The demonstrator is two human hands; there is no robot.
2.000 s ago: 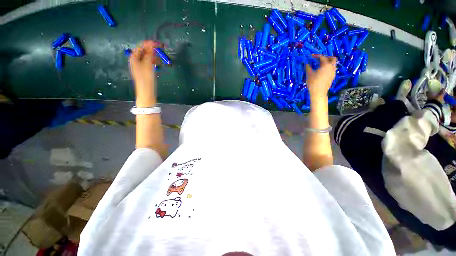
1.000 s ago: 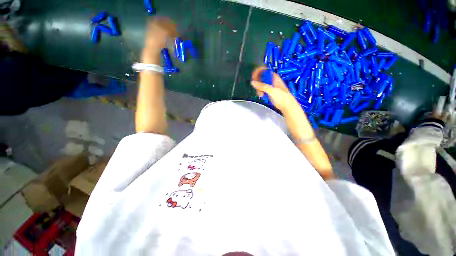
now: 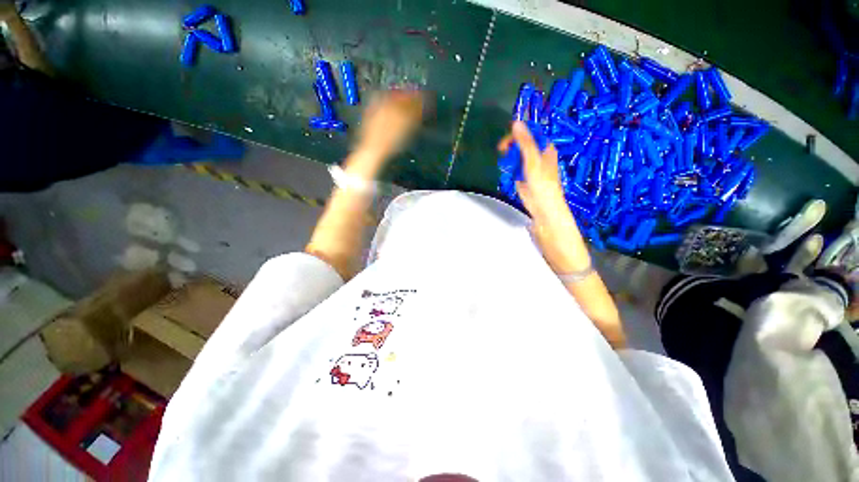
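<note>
A large loose pile of blue battery cells [image 3: 640,141] lies on the dark green bench, right of centre. My right hand [image 3: 537,174] is at the pile's left edge, with blue cell surfaces at its fingers; it seems to hold at least one. My left hand [image 3: 391,122] is blurred over the bench, right of a small group of blue cells [image 3: 325,87]. Whether it holds anything cannot be told. Several more cells [image 3: 209,36] lie farther left, and one [image 3: 297,6] is cut by the top edge.
A clear box of small shiny bits [image 3: 711,249] stands at the pile's lower right. A neighbour in a striped-cuff jacket [image 3: 791,329] sits at right, by white housings [image 3: 799,226]. A pale rail [image 3: 565,21] runs behind. A red crate [image 3: 94,424] and cartons [image 3: 179,325] are at lower left.
My left hand has moved right, away from the small group of cells. My right hand went from over the pile to its left edge. The view has shifted, so the bench appears farther right.
</note>
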